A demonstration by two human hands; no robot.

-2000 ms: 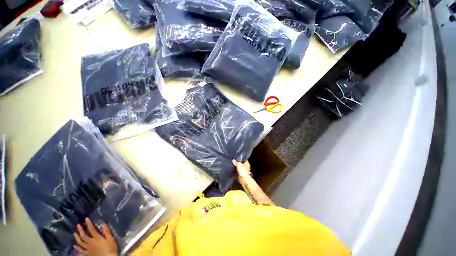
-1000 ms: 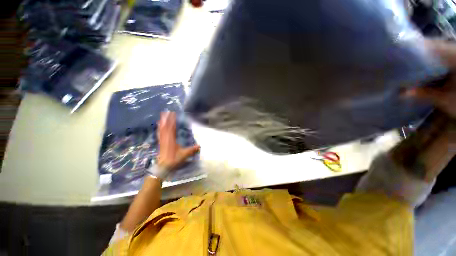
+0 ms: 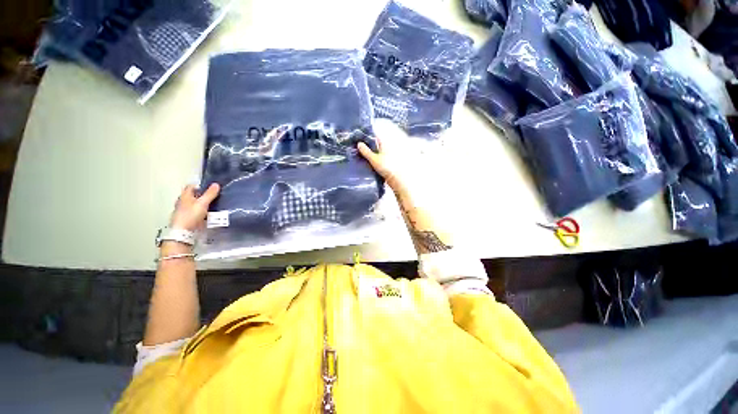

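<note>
A bagged garment (image 3: 283, 109), dark navy in shiny clear plastic with black lettering and a small white sticker, lies flat at the table's front edge in front of me. A checked part shows through its lower half. My left hand (image 3: 192, 212) holds its left edge, thumb on top. My right hand (image 3: 376, 160) holds its right edge, thumb and fingers at the plastic. Whether other bags lie under it is hidden.
Another bagged garment (image 3: 421, 77) lies just behind right. More lie at the back left (image 3: 121, 36). A loose pile of bagged garments (image 3: 583, 145) covers the right side. Scissors (image 3: 566, 229) lie near the front edge. A tied bundle (image 3: 627, 291) sits below the table at right.
The raised bag has come down in front of me. My right hand has moved left to the bag's right edge, and my left hand has moved to its left edge.
</note>
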